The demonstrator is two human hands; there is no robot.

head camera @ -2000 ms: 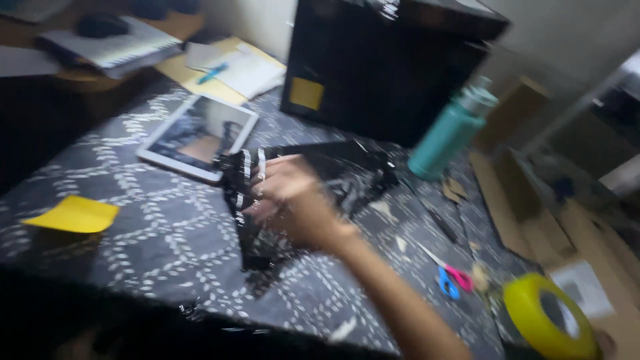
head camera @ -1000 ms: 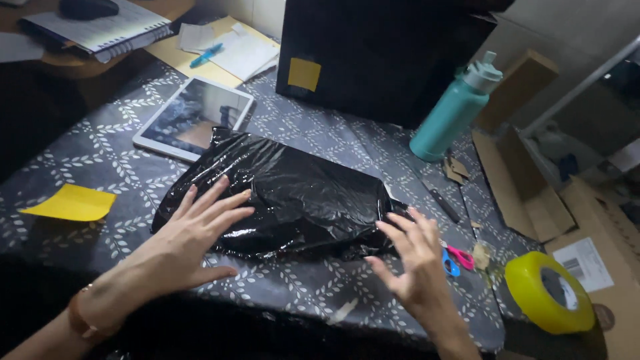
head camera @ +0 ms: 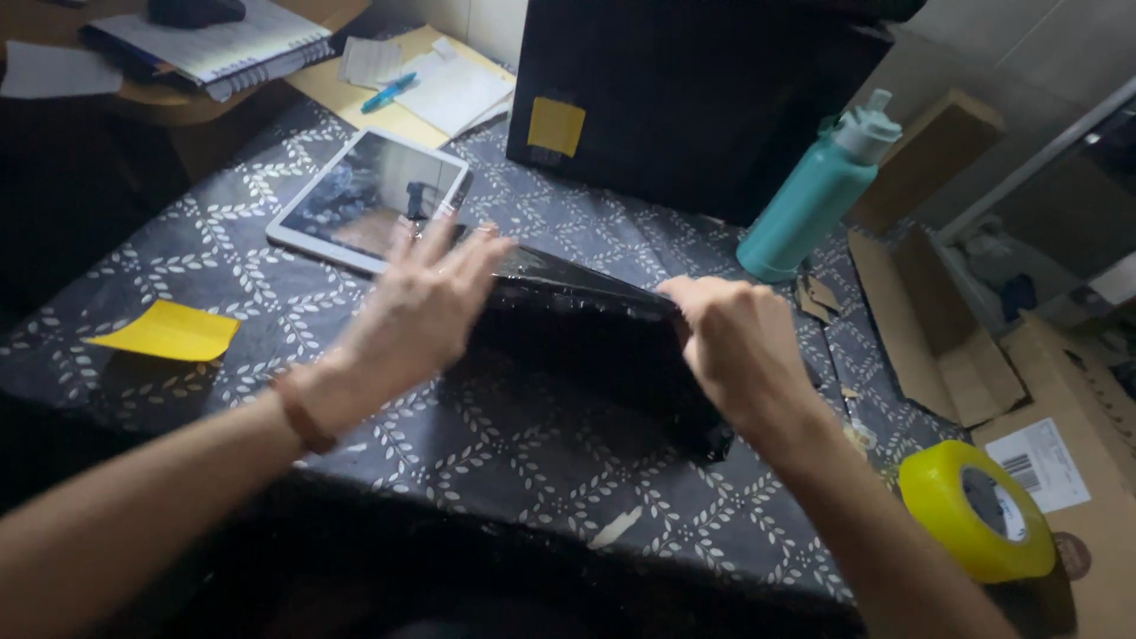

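A parcel in glossy black plastic (head camera: pixel 595 355) is tilted up over the patterned tablecloth, its long upper edge running between my hands. My right hand (head camera: pixel 737 346) grips the right end of that edge, thumb and fingers closed on it. At the other end my left hand (head camera: pixel 426 293), slightly blurred, lies against the plastic with its fingers extended and somewhat apart. A white-framed tablet (head camera: pixel 364 204) lies just behind my left hand, whose fingertips overlap its near right corner in the view. The parcel's underside is in dark shadow.
Behind stand a large black box (head camera: pixel 692 106) and a teal bottle (head camera: pixel 812 195). A yellow sticky note (head camera: pixel 169 331) lies left, a yellow tape roll (head camera: pixel 976 510) right, near cardboard pieces (head camera: pixel 932 328). Papers and a blue pen (head camera: pixel 389 92) are at the back left.
One second ago the parcel lay flat with both hands spread over it; now it is tilted up. My right hand has closed on its edge, and my left hand has moved towards the tablet.
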